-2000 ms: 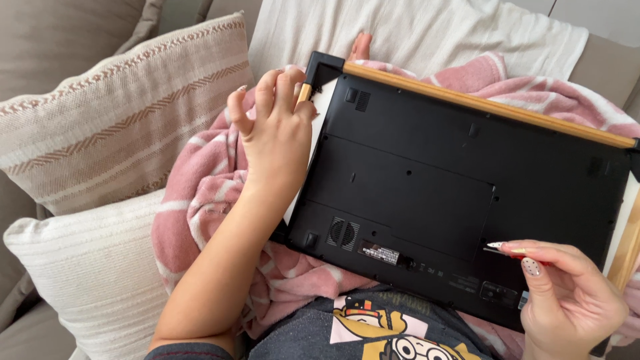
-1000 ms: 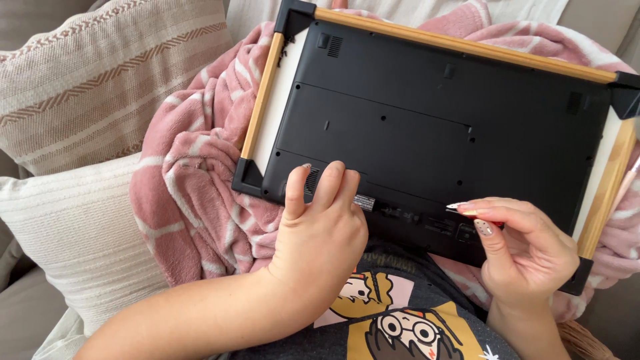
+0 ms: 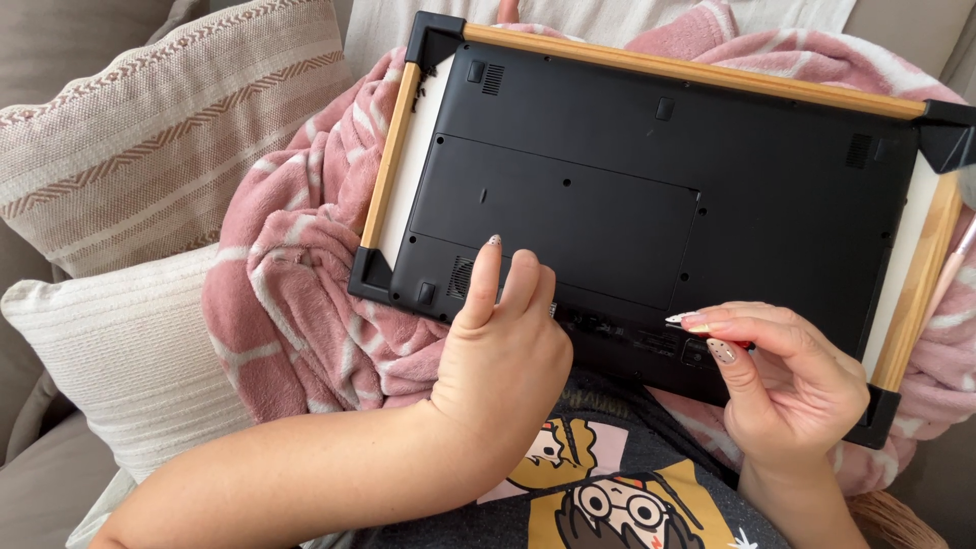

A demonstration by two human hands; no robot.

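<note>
A black laptop (image 3: 610, 175) lies underside up on a white tray (image 3: 415, 152) with a wooden frame and black corners. My right hand (image 3: 793, 374) pinches a small red screwdriver (image 3: 720, 335) between thumb and fingers, above the laptop's near edge; its tip is small and partly hidden. My left hand (image 3: 507, 343) is over the near left part of the laptop, index finger raised beside a vent grille (image 3: 460, 277), other fingers bent. Whether its fingertips hold anything is hidden. Several small dark screws (image 3: 420, 88) lie in the tray's far left corner.
A pink and white blanket (image 3: 305, 252) lies under the tray. Two cushions, one striped (image 3: 168, 122) and one white (image 3: 137, 358), lean at the left. A pink-handled tool (image 3: 953, 267) rests by the tray's right edge.
My left hand has moved from the tray's far left corner to the laptop's near left part. Small dark screws show in that corner. My right hand still holds the screwdriver.
</note>
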